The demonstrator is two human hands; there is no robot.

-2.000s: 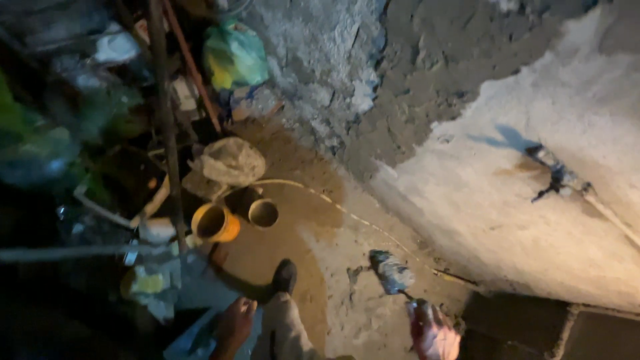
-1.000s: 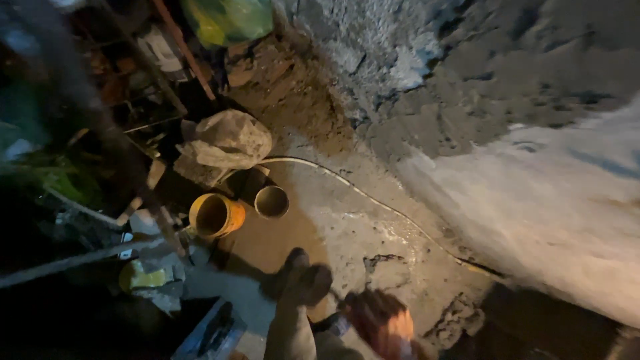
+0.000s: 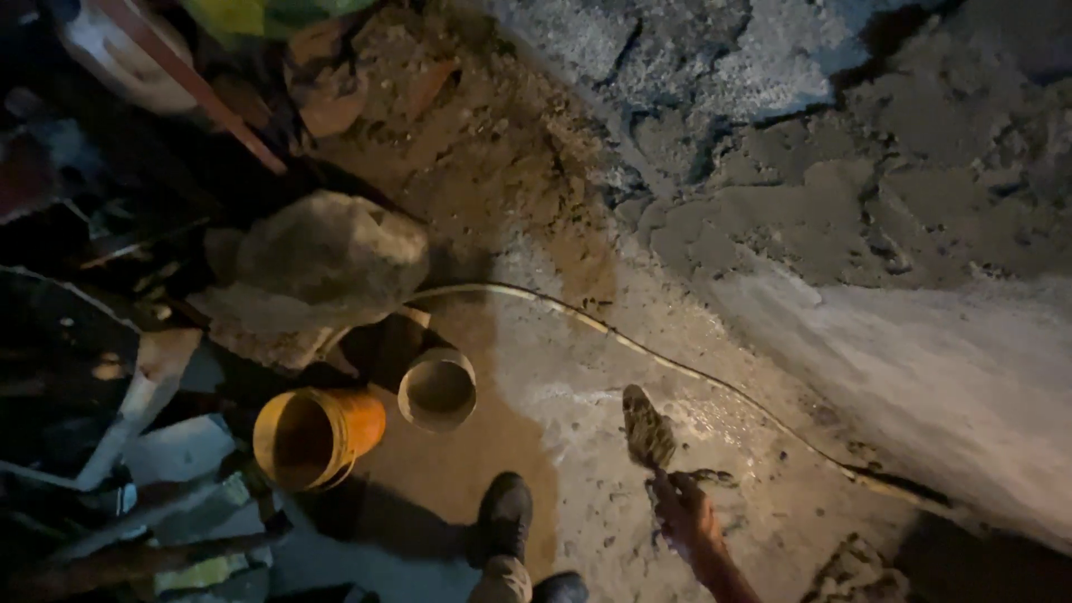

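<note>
My right hand [image 3: 688, 512], low and right of centre, grips the handle of a trowel [image 3: 649, 429]. Grey mortar coats the trowel's blade, which points up and slightly left over the concrete floor [image 3: 586, 419]. Beneath and beside the hand lie small lumps of mortar, and a larger mortar heap [image 3: 858, 574] sits at the lower right. My left hand is outside the view. An orange bucket [image 3: 362, 427] lies tilted or stands at the lower left, its opening toward me. Beside it is a round grey container [image 3: 437, 390].
A pale hose [image 3: 620, 337] curves across the floor to the wall [image 3: 921, 352], which is partly covered in rough mortar. A dusty sack [image 3: 335, 251] lies beyond the buckets. Debris and a broken white pipe [image 3: 134, 410] fill the left side. My shoe [image 3: 507, 511] is at the bottom.
The trowel, seen under my right hand two seconds ago, now points up-left from it. My left hand has left the view. The long-handled tool against the wall is out of view as the camera has shifted.
</note>
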